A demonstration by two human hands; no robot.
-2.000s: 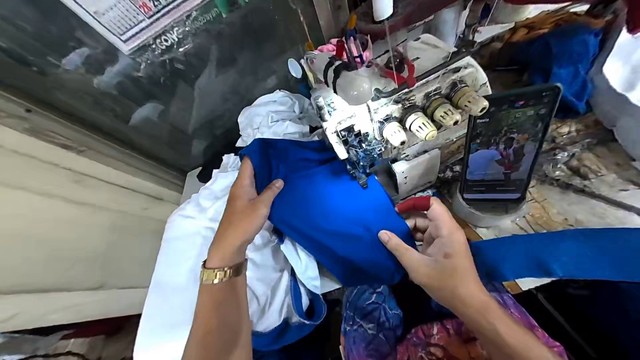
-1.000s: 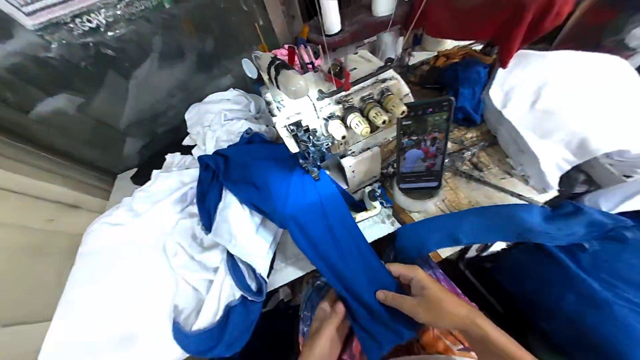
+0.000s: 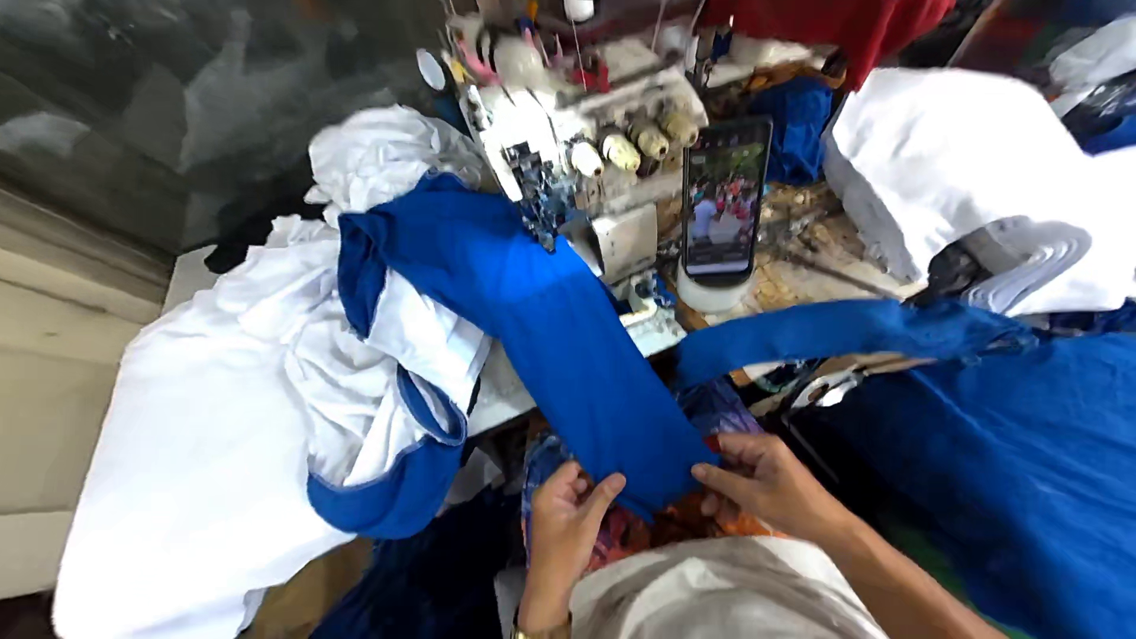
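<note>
A blue fabric panel (image 3: 568,337) runs from under the needle area of an overlock sewing machine (image 3: 568,133) down toward my lap. My left hand (image 3: 572,524) pinches its lower left edge between thumb and fingers. At the lower right corner, my right hand (image 3: 754,479) grips the cloth, with something red at a fingertip. White garments with blue trim (image 3: 204,417) lie bunched to the left of the panel. A separate blue fabric strip (image 3: 799,333) stretches to the right, touched by neither hand.
A smartphone (image 3: 726,200) stands upright on a round white base (image 3: 714,288) beside the machine. Stacked white fabric (image 3: 967,169) sits at the right, above a large blue cloth (image 3: 1003,470). A dark glass pane (image 3: 222,115) borders the upper left.
Both hands have moved from beside the machine down toward my lap, and the blue panel now lies stretched lengthwise from the machine. The view has shifted too.
</note>
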